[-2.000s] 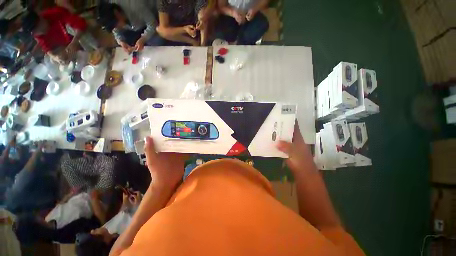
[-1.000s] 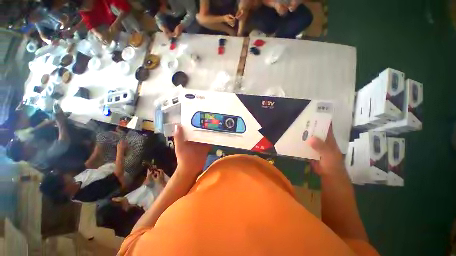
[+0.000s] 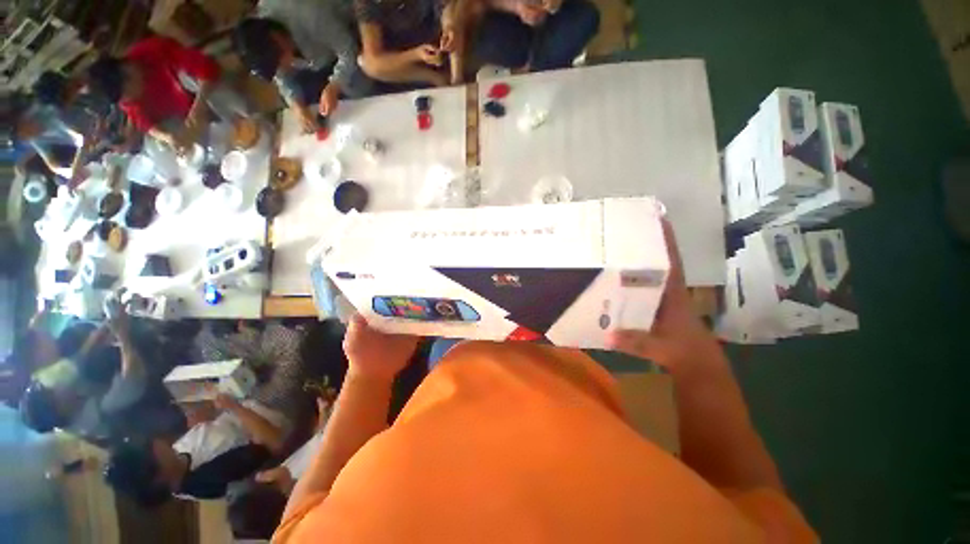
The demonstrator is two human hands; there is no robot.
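Note:
A long white retail box (image 3: 511,271) with black and red angular print and a picture of a blue oval mirror screen is held level in front of my orange shirt. Its white long side with faint printing faces up, and the pictured face is tilted towards me. My left hand (image 3: 378,345) grips its left end from below. My right hand (image 3: 665,324) grips its right end, with part of the fingers hidden behind the box.
Finished boxes (image 3: 787,159) stand in stacks beyond the right end of the white table (image 3: 638,117). Dark round lids (image 3: 350,196), clear plastic bags and small red and black parts lie on the tables. People sit along both sides. A person at lower left holds a white box (image 3: 210,379).
The retail box has tilted so its long upper side shows. Both hands still hold it. A white box now shows with a seated person at lower left. The view has shifted.

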